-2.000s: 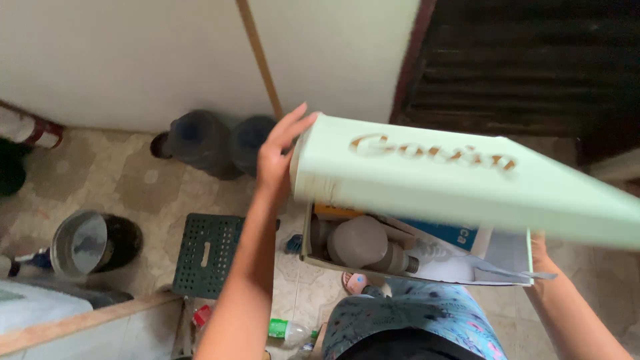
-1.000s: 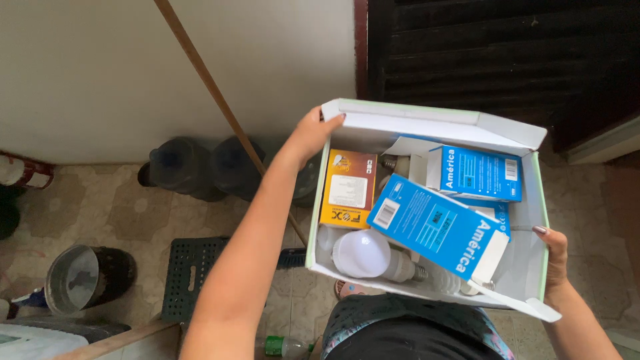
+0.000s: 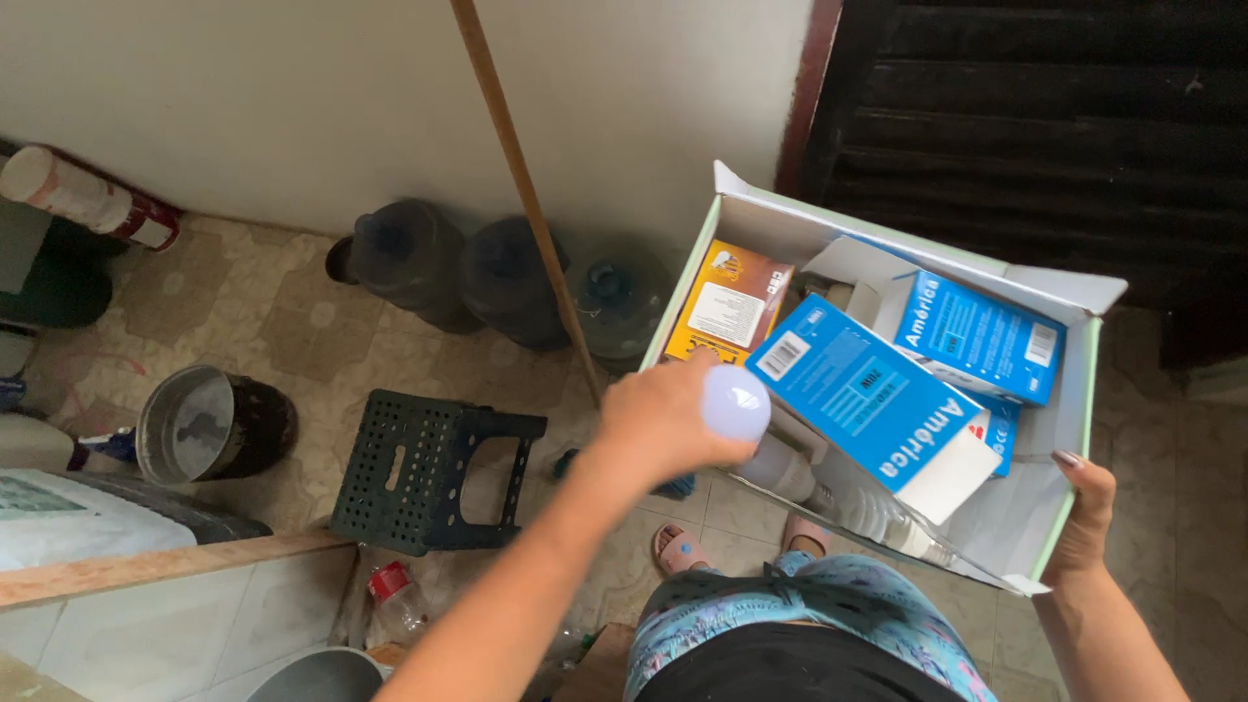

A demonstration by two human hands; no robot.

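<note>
My left hand is closed around a white light bulb at the near left corner of an open cardboard box. My right hand grips the box by its right wall, thumb on the rim. Inside the box lie a yellow and brown carton, a blue bulb carton across the middle, and another blue carton at the right. Along the near wall rest a second bulb and a spiral fluorescent bulb, partly hidden by the wall and cartons.
Large water jugs stand by the wall, with a wooden pole slanting in front. A dark perforated step stool, a metal bucket and a plastic bottle are on the floor at the left. A dark slatted door is behind the box.
My left hand has let go of the box's left side and taken hold of the round white bulb. Two seconds ago the lid faced the camera; the box's inside now shows.
</note>
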